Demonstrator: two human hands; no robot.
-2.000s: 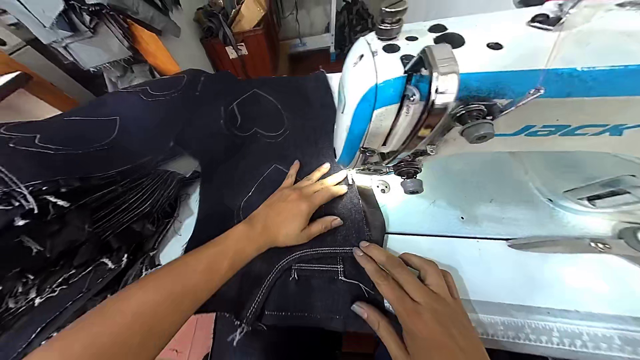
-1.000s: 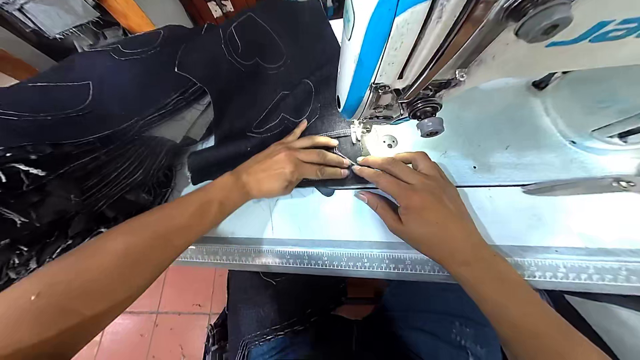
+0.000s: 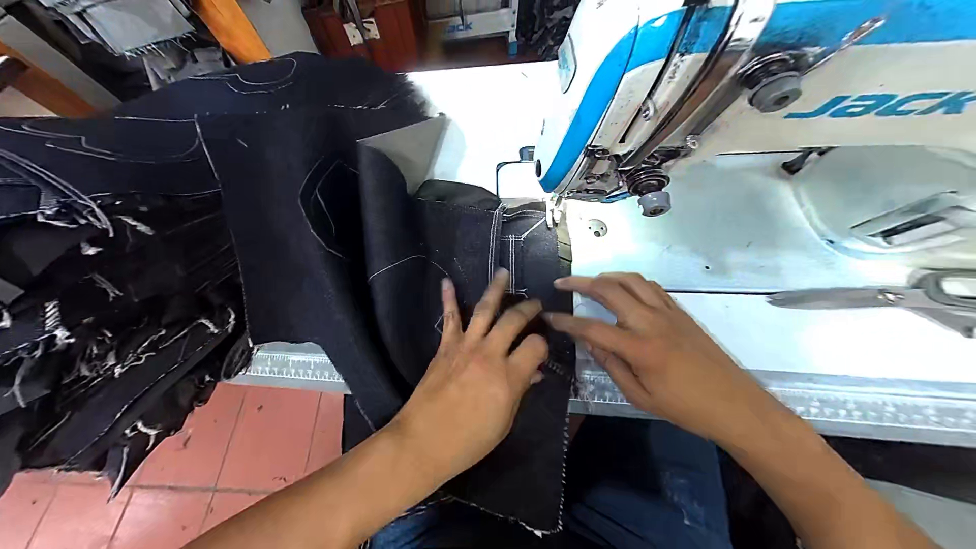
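Dark denim fabric (image 3: 290, 259) with pale stitching lies folded on the sewing machine's bed, its right edge under the presser foot (image 3: 553, 212). My left hand (image 3: 484, 366) rests on the denim with fingers spread, just below a double row of pale stitching. At the cloth's right edge is my right hand (image 3: 633, 335), thumb and fingers apart, fingertips touching or close to the edge; whether it pinches the cloth cannot be told. The white and blue sewing machine head (image 3: 610, 99) stands over the presser foot. Part of the denim hangs over the table's front edge.
Metal scissors (image 3: 846, 299) lie on the machine table to the right. A measuring tape strip (image 3: 862, 408) runs along the table's front edge. A heap of dark denim pieces (image 3: 114, 343) with loose threads is at the left. Red floor tiles (image 3: 259, 442) show below.
The denim has been turned and spread, with a part now hanging over the front edge. Both hands have moved back from the presser foot, and my left hand's fingers have spread.
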